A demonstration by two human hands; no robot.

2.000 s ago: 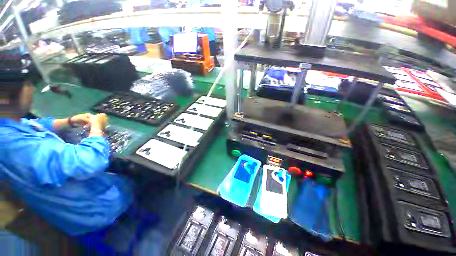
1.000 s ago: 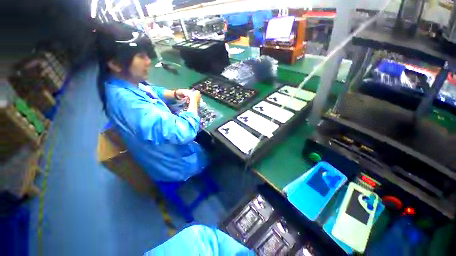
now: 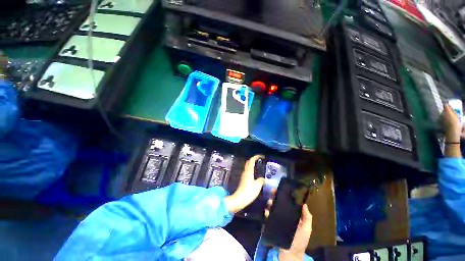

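My right hand (image 3: 302, 232) holds a dark phone-shaped slab (image 3: 285, 211), with fingertips on its left edge and the thumb at its right. My left hand (image 3: 247, 189) reaches to the right part of the black tray nearest me, its fingertips beside a shiny phone-shaped piece (image 3: 274, 174) with round camera spots. Whether it grips anything is blurred. The dark slab partly covers this piece. Open phone bodies (image 3: 186, 165) with inner parts showing stand in a row in the tray, left of my left hand.
Ahead is the black press (image 3: 244, 48) with green and red buttons. Before it lie light-blue film (image 3: 191, 112), a white liner (image 3: 234, 114) and dark blue film (image 3: 275, 120). Trays hold pale covers (image 3: 71, 80) left and bodies (image 3: 382, 130) right. A cardboard box (image 3: 321, 219) and another person's hand (image 3: 449, 125) are right.
The view has swung down and right. Both my hands are now in view, the right one with a dark slab. Before, only a blue sleeve showed at the bottom.
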